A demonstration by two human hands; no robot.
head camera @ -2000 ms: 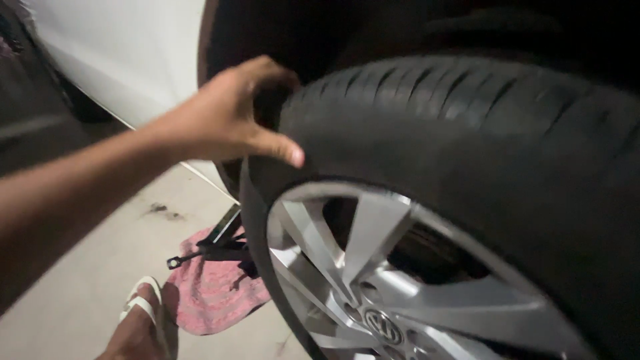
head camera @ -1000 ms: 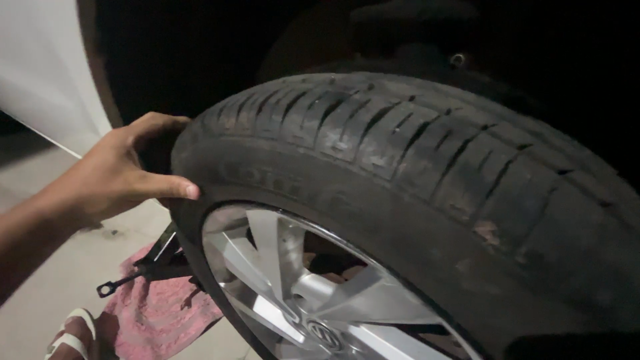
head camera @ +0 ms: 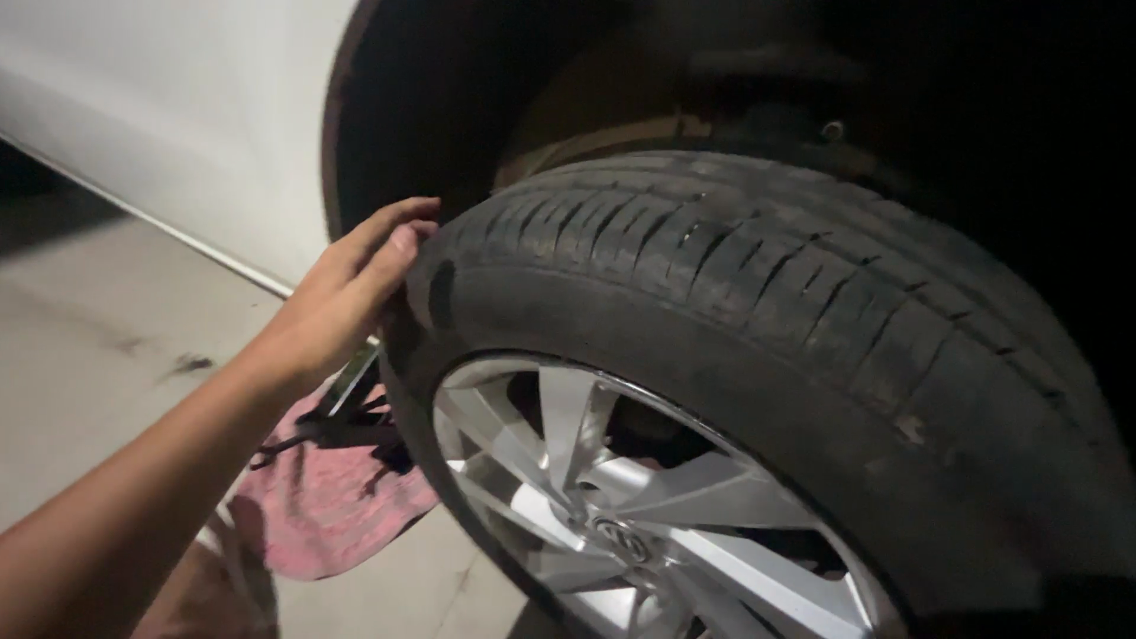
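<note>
My left hand (head camera: 355, 280) rests with its fingertips at the upper left edge of a black car tire (head camera: 710, 240); its fingers lie close together and the thumb is beside them. The tire is mounted on a silver multi-spoke alloy wheel (head camera: 568, 435) with a Volkswagen center cap (head camera: 619, 540), under a dark wheel arch. My right hand is not visible. To the left of the wheel and below my wrist stands a dark car jack (head camera: 342, 426), partly hidden by the tire, over a pink mat or cloth (head camera: 333, 524) on the floor.
The white car body panel (head camera: 195, 106) rises at the upper left, with its lower edge slanting down toward the tire. A pale concrete floor (head camera: 89, 355) with dark marks lies below it. At the bottom left, my foot in a light-strapped sandal is partly hidden behind my forearm.
My left thumb has lifted from the tire's sidewall and now lies beside the fingers at the tread's left edge. The view has shifted.
</note>
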